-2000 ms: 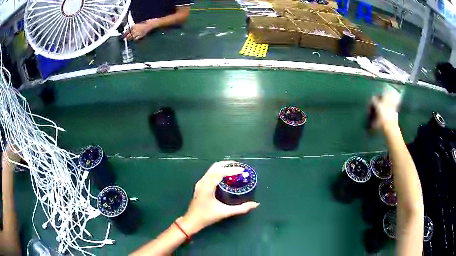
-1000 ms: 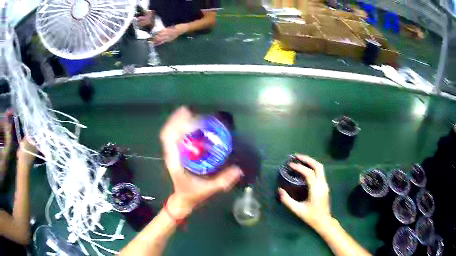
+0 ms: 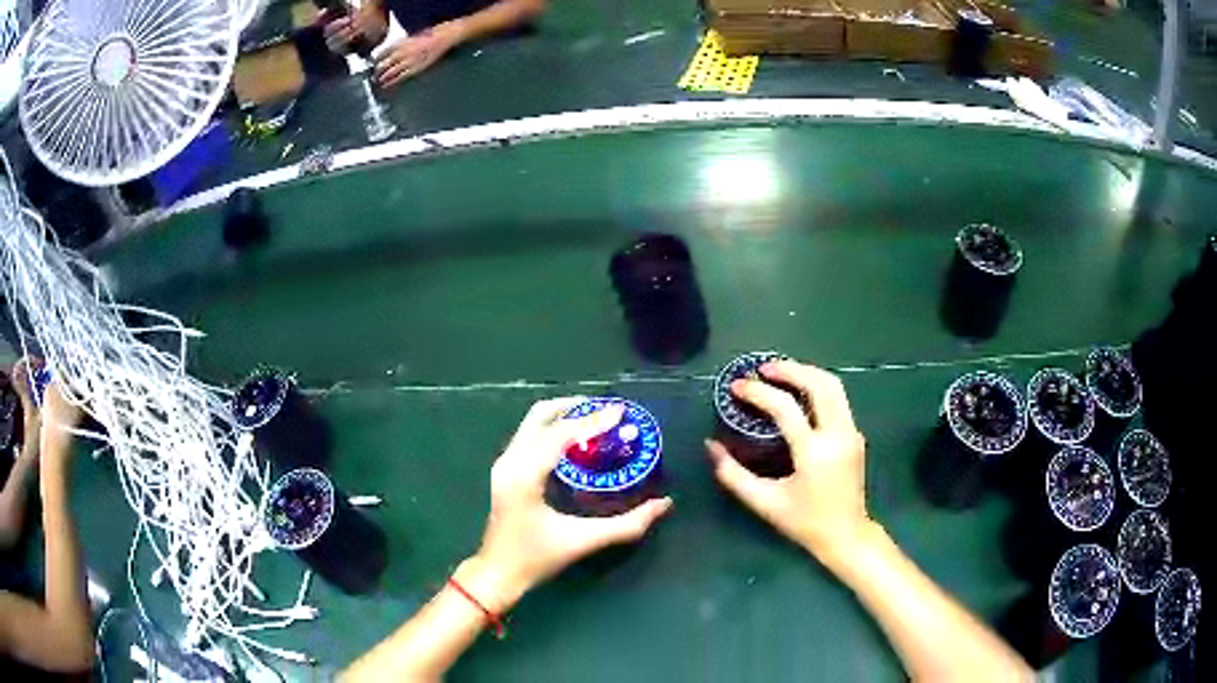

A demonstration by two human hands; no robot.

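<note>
A lit LED unit (image 3: pixel 609 451), a black cylinder with a blue ring and a red spot on top, is at the middle. My left hand (image 3: pixel 541 494) is around it from the left, thumb and fingers on its sides. An unlit LED unit (image 3: pixel 751 400) with a silver-grey top is just to its right. My right hand (image 3: pixel 807 467) grips it from the right, fingertips over its top rim. Both units appear to stand on the green worktop. Their lower parts are partly hidden by my hands.
White USB cables (image 3: pixel 147 467) hang at left, beside two units (image 3: pixel 299 508). A dark unit (image 3: pixel 658 296) lies farther back; another (image 3: pixel 985 274) stands back right. Grouped units (image 3: pixel 1081 487) stand at right. A white fan (image 3: pixel 120 80) and a person's hands (image 3: pixel 414 54) are beyond the pale edge (image 3: pixel 601 123).
My left hand has lowered the lit unit from its raised, blurred position. My right hand and its unit have shifted slightly left and up. The small clear bottle is no longer visible.
</note>
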